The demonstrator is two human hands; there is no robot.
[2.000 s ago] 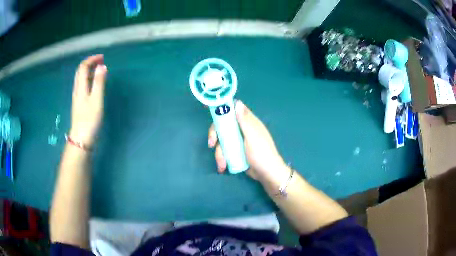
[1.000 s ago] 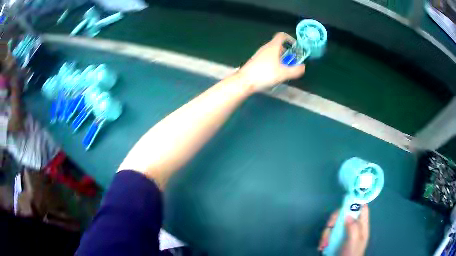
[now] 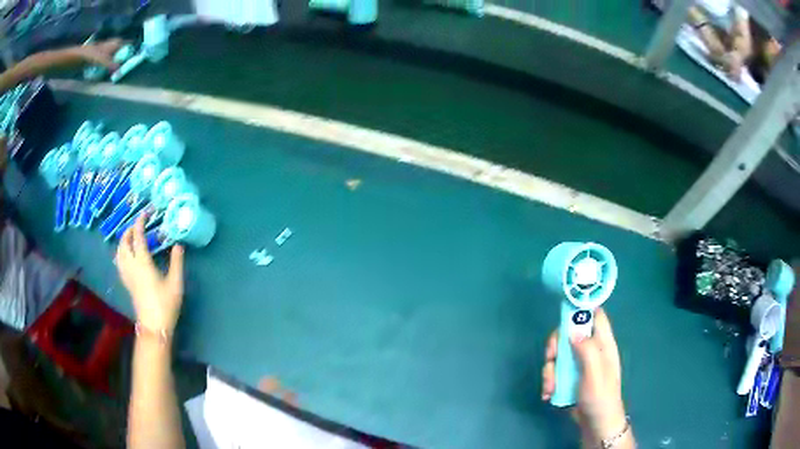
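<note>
My right hand (image 3: 598, 368) is closed around the handle of a light-blue handheld fan (image 3: 586, 274), held upright with its spoked grille and dark oval display facing up. My left hand (image 3: 151, 281) is at the lower right of a group of open fan units (image 3: 145, 171) with bright blue strips. Its fingertips touch or overlap the handle of the nearest open fan unit (image 3: 189, 220); whether they grip it cannot be told. Small pale-blue plastic parts (image 3: 261, 256) lie on the green bench to the right of the group.
A pale metal rail (image 3: 421, 153) separates the bench from the dark green conveyor belt (image 3: 439, 114). A black parts tray (image 3: 719, 279) and set-aside fans (image 3: 765, 329) lie at right. Another person's hand (image 3: 105, 54) is at a fan, upper left. A red stool (image 3: 79, 333) stands lower left.
My left hand has moved from over the belt, where it held an open fan unit, back to the group at left. My right hand still holds its fan. The view has shifted.
</note>
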